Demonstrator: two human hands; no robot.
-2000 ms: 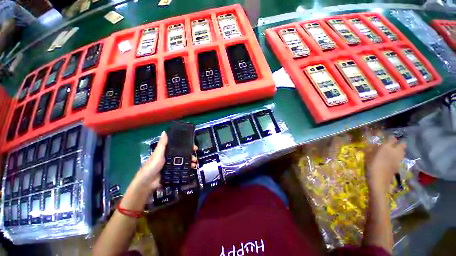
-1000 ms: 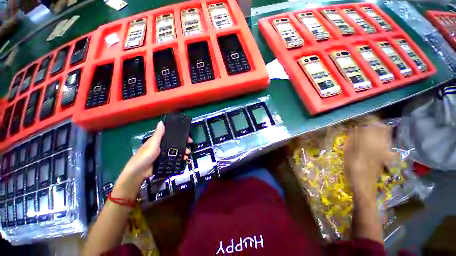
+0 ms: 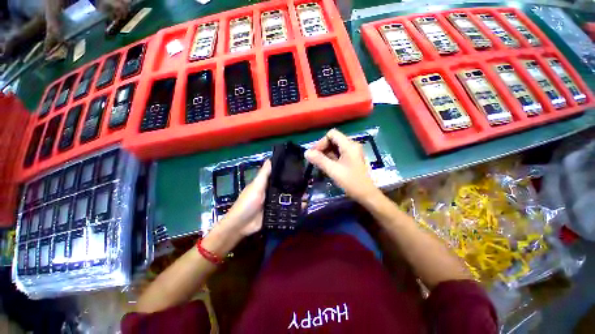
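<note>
A black keypad phone (image 3: 285, 189) is held in my left hand (image 3: 249, 203), front side up with its screen end away from me. My right hand (image 3: 340, 160) is at the upper right edge of the phone's screen, thumb and forefinger pinched together. Whether a thin item is between those fingertips cannot be told. A clear blister tray of screen lenses (image 3: 226, 184) lies under and beside the hands at the bench edge, partly hidden by them.
Red foam trays (image 3: 261, 121) hold black phones and gold-white ones; another (image 3: 479, 135) stands right. Stacked clear lens trays (image 3: 68, 212) are at left. A waste bag of yellow liners (image 3: 486, 228) hangs below the bench at right. Other people's hands (image 3: 52, 32) show far left.
My right hand has moved from over the waste bag to the phone's screen end. My left hand still holds the phone, now further right in view. The whole view has shifted slightly.
</note>
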